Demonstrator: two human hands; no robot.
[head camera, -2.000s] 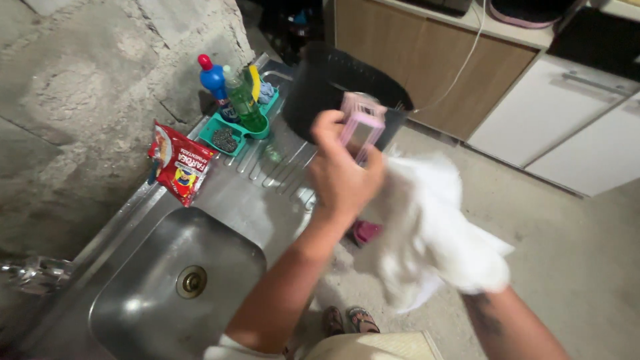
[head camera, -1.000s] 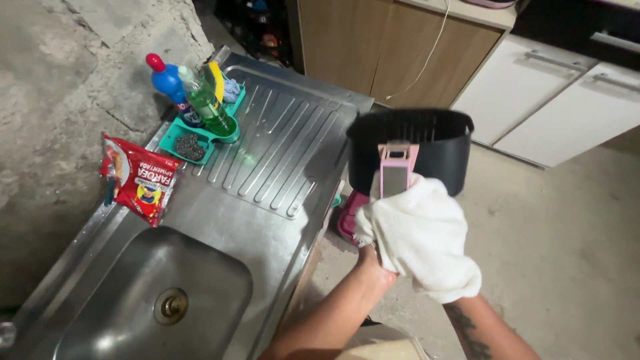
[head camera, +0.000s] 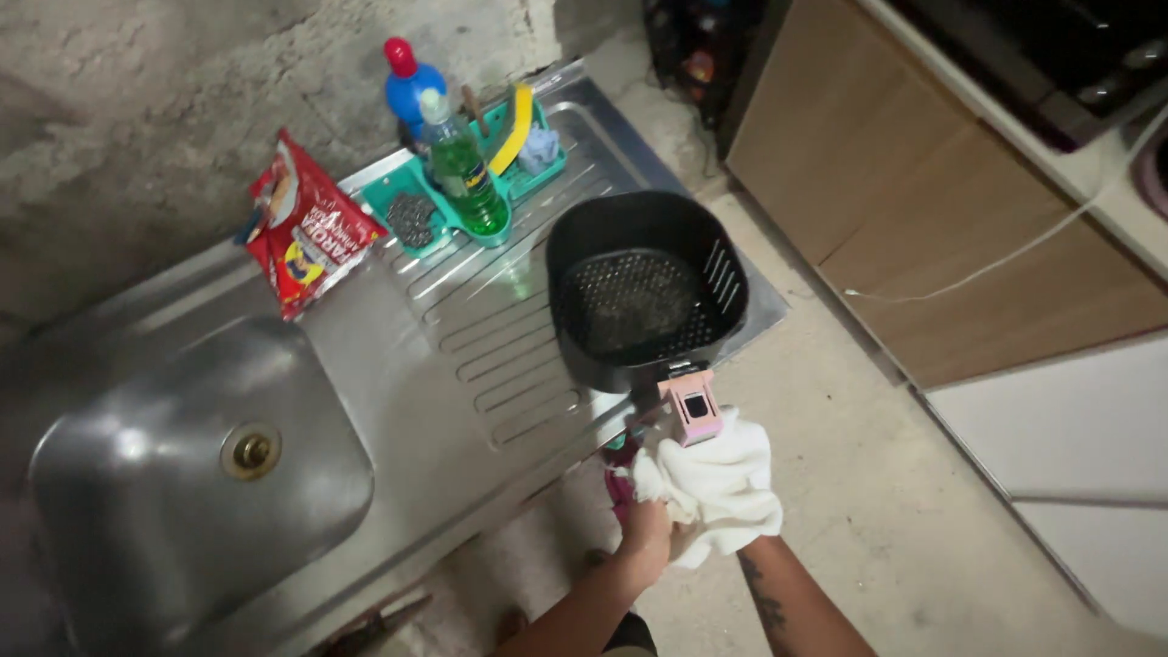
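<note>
A black air fryer basket (head camera: 643, 297) with a perforated bottom and side slots is over the right end of the ribbed steel drainboard (head camera: 511, 356); whether it rests there I cannot tell. Its pink handle (head camera: 695, 408) points toward me. Against the handle's lower end is a bunched white cloth (head camera: 721, 484). My left hand (head camera: 648, 538) grips the cloth at its lower left edge, fingers partly hidden. The cloth covers my right hand; only the tattooed right forearm (head camera: 789, 593) shows below it.
Left is a steel sink basin (head camera: 201, 520). Along the wall stand a red snack-style packet (head camera: 310, 228), a teal caddy (head camera: 447, 242) with steel wool (head camera: 412, 219) and sponge (head camera: 516, 128), a green soap bottle (head camera: 465, 173) and a blue bottle (head camera: 411, 91). A wooden cabinet (head camera: 912, 210) stands right.
The basket was beyond the drainboard's right edge one second ago and is now over that end. My left hand was on the pink handle two seconds ago and is now at the cloth.
</note>
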